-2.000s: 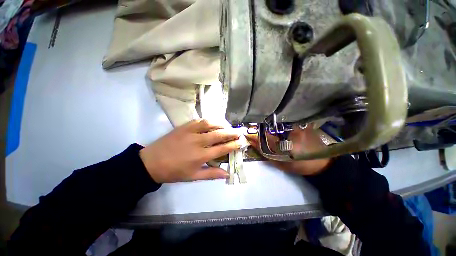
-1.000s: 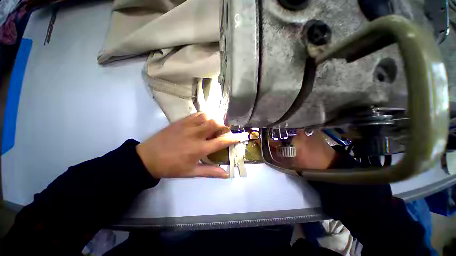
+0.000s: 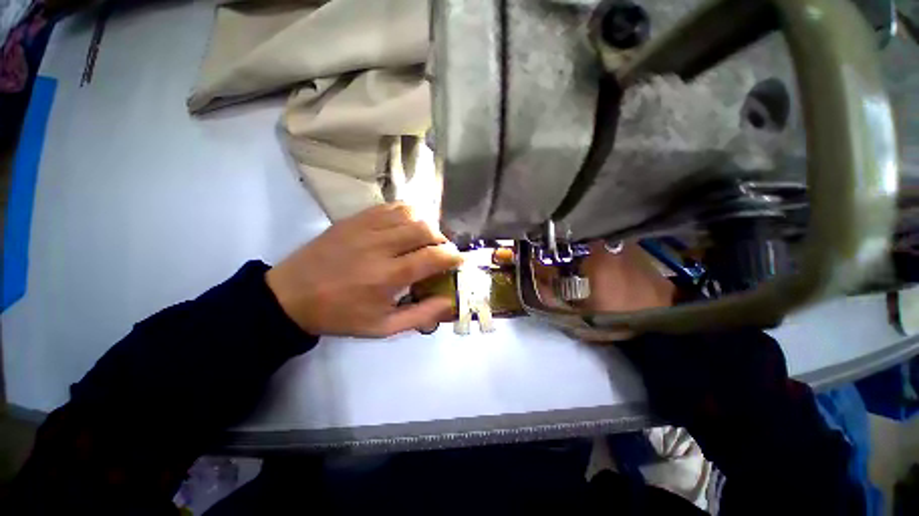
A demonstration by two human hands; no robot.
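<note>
The beige garment (image 3: 348, 126) lies folded left of the sewing machine head and runs under it at the bright lamp spot. Two short zipper tails (image 3: 474, 307) point towards me over the yellowish needle plate (image 3: 504, 294). My left hand (image 3: 365, 272) lies flat with bent fingers, fingertips on the work just left of the needle area. My right hand (image 3: 625, 282) is partly hidden behind the machine's cream-coloured loop guard; its fingertips are near the presser foot, and what they grip is hidden. The presser foot and needle are mostly hidden.
The grey machine head (image 3: 655, 121) fills the upper right, with its loop guard (image 3: 867, 171) close to the camera. Blue tape (image 3: 28, 191) is on the white table (image 3: 171, 202) at left. A measuring-tape edge (image 3: 443, 433) runs along the front. Cloth lies below the table at right.
The zipper tails show shorter and sit closer to the needle than before. My left hand has moved slightly away from me with the cloth, its fingers more bent. The camera view has shifted.
</note>
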